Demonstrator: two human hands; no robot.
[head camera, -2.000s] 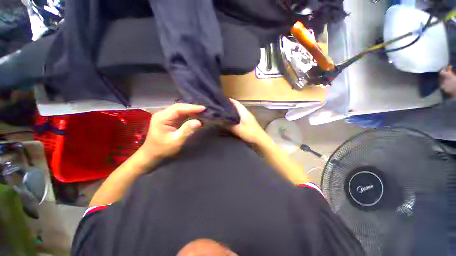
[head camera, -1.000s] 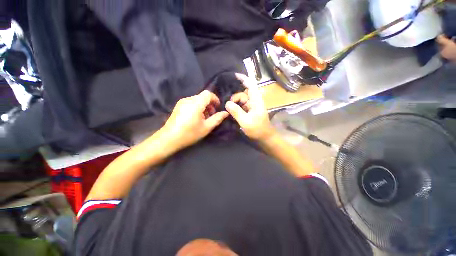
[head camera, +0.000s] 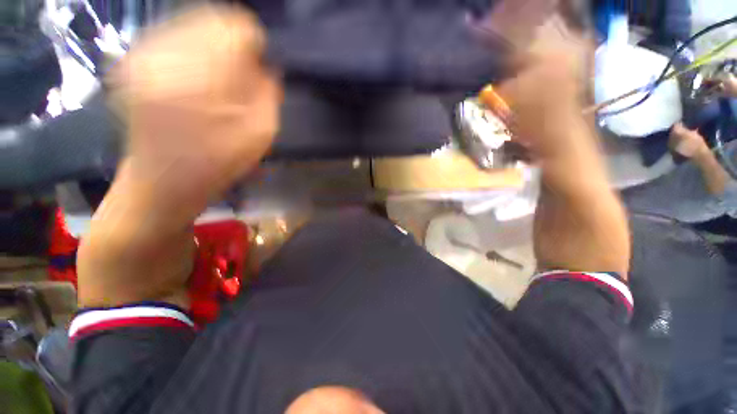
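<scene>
A dark garment (head camera: 372, 40) is stretched between my two raised hands at the top of the view, over the dark padded board (head camera: 347, 125). My left hand (head camera: 198, 89) is blurred, closed on the garment's left side. My right hand (head camera: 537, 69) is blurred, closed on its right side; its fingertips are hard to make out. The steam iron (head camera: 485, 129) sits at the board's right end, its orange handle partly hidden behind my right hand.
A red plastic basket (head camera: 216, 267) is below left. A yellow hose and black cable run right past a white rounded object (head camera: 638, 93). Another person's hand (head camera: 688, 141) is at the right. A dark blurred fan is below right.
My hands have moved up and far apart from their close pinch near my chest. The garment is now raised and spread between them. The other person's arm shows more.
</scene>
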